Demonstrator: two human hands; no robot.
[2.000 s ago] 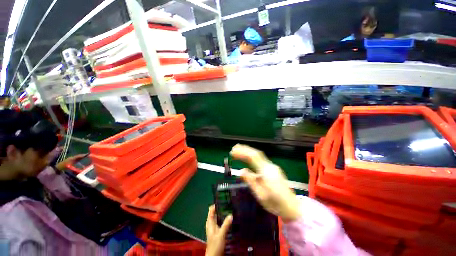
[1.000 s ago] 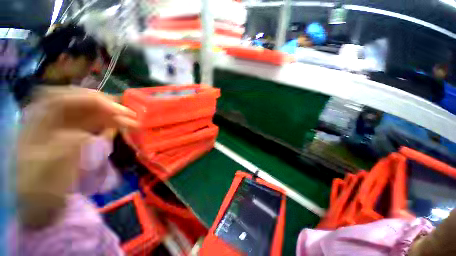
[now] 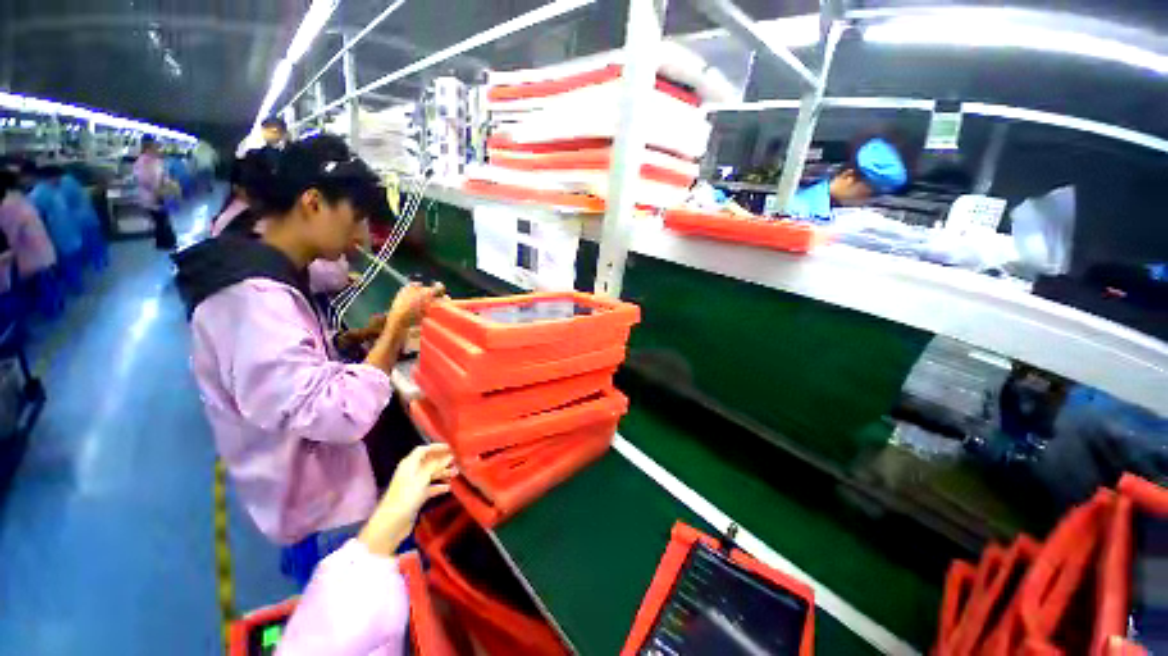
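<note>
My left hand (image 3: 410,493) reaches in from the bottom left. Its fingertips are at the lower left edge of the left stack of orange foam trays (image 3: 525,372); a firm grip does not show. My right hand is out of the picture. A tablet (image 3: 724,609) with a dark screen and faint text lies in an orange foam tray (image 3: 660,583) at the bottom centre, cut off by the picture's edge. A small dark stub (image 3: 730,536) sticks out of its top edge.
A worker in a pink smock (image 3: 288,372) stands left of the stack. Tilted orange trays (image 3: 1025,590) are at the lower right. More trays (image 3: 480,590) lie below the bench edge, one with a green-lit screen (image 3: 267,636). A white shelf (image 3: 922,288) crosses above the green bench.
The view has swung left. My left hand has come to the left stack's edge. My right hand, earlier over the tablet, has left the picture. The tablet lies in its tray without a hand.
</note>
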